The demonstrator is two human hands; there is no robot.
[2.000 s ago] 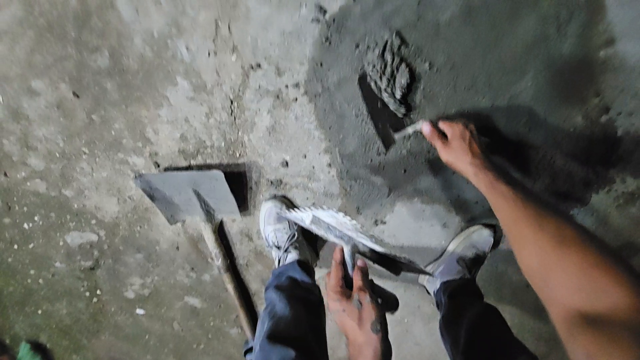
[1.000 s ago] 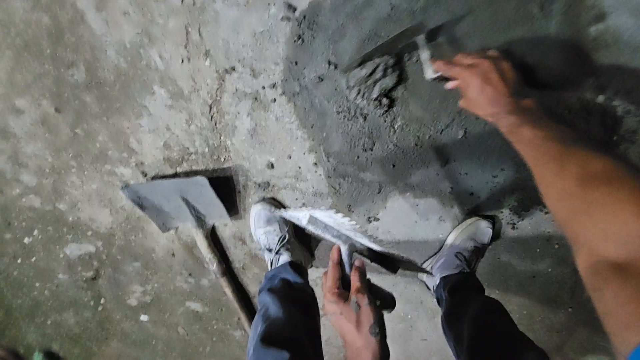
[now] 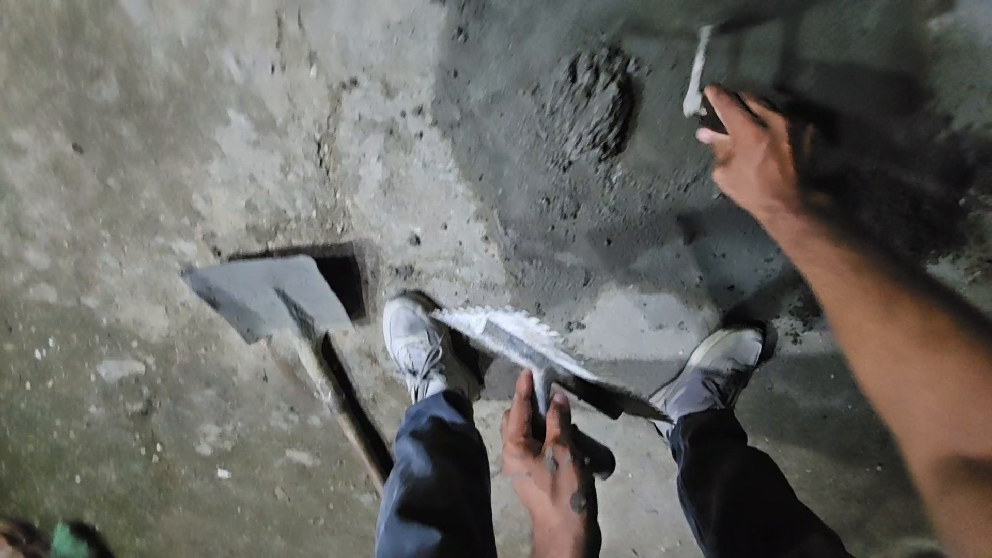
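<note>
My left hand [image 3: 547, 465], spotted with grey mortar, grips the handle of a notched trowel [image 3: 535, 349]; the trowel's toothed edge is whitish and spans the gap between my shoes. At the upper right, my right hand [image 3: 748, 147] is closed on the handle of a second trowel [image 3: 698, 71]. Its pale metal neck shows, while the blade is dark, blurred and hard to make out. Left of that trowel, a rough heap of wet mortar [image 3: 601, 105] rests on a smoothed dark grey layer [image 3: 504, 139] spread over the concrete floor.
A flat shovel [image 3: 271, 298] with a wooden handle lies on the floor at the left. My left shoe [image 3: 418, 341] stands between it and the notched trowel, and my right shoe [image 3: 717, 364] stands near the wet layer's lower edge. Something green [image 3: 70, 540] shows at the lower left corner.
My right hand has moved the trowel from beside the mortar heap to its right. The heap has changed from a long lump to a rounder, flatter mound. My left hand keeps hold of the notched trowel.
</note>
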